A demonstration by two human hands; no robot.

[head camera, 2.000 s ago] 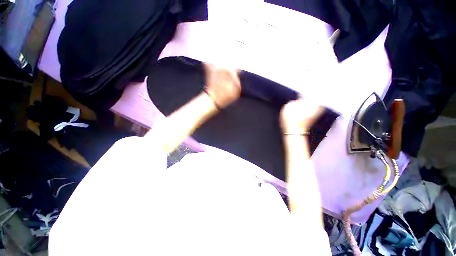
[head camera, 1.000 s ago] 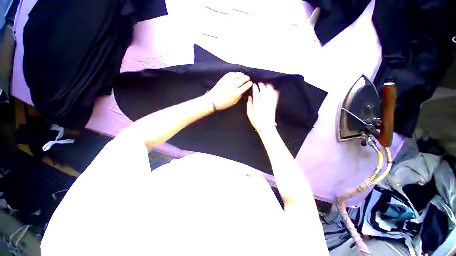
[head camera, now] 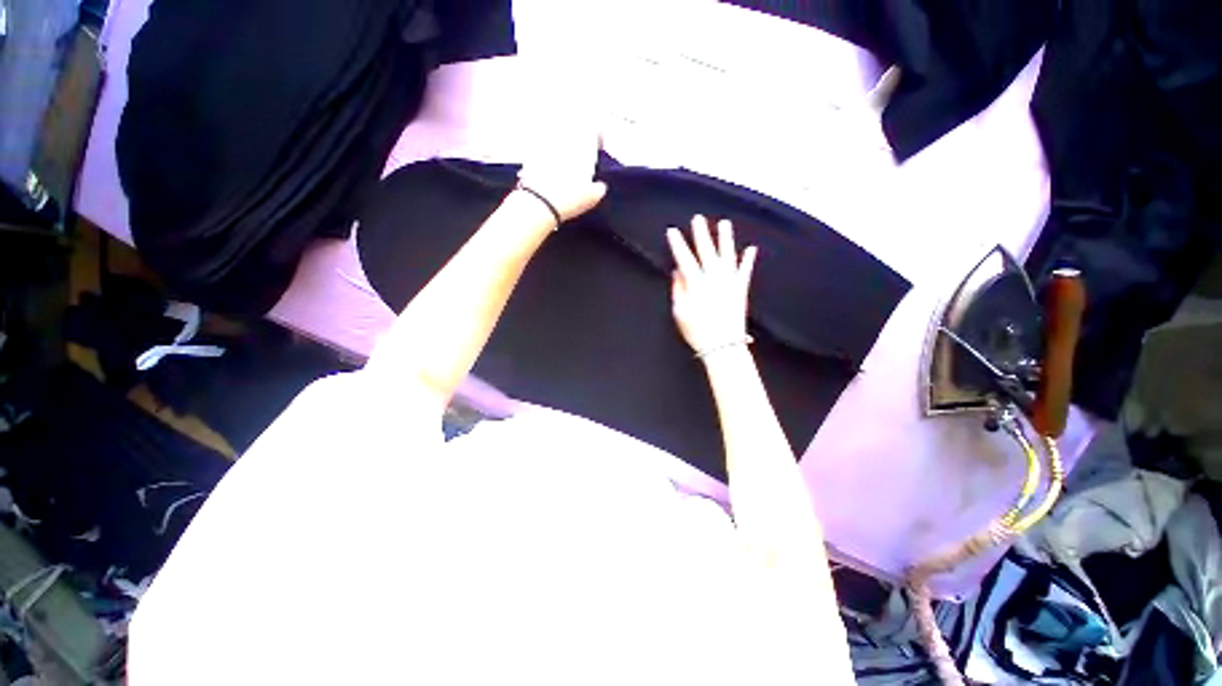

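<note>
A black cloth piece (head camera: pixel 590 308) lies spread on the pale lilac table cover (head camera: pixel 925 496), rounded at its left end and straight at its right. A seam line (head camera: pixel 791 346) runs lengthwise along it. My left hand (head camera: pixel 570 181) is at the piece's far edge, left of the middle; glare washes out its fingers, so its grip cannot be told. My right hand (head camera: pixel 713 284) lies flat on the cloth near the seam, fingers spread, holding nothing.
A steam iron (head camera: pixel 989 335) with a brown handle stands at the table's right edge, its wrapped hose (head camera: pixel 958 550) running down. A thick black stack (head camera: pixel 255 134) is at the left. Black cloth (head camera: pixel 965 67) lies at the far right. Grey and blue cloth (head camera: pixel 1072 603) is heaped below right.
My hands, close together at the middle a second ago, are now apart. The right fingers have spread flat. The piece's far part, folded and pointed before, now lies opened out with its seam showing.
</note>
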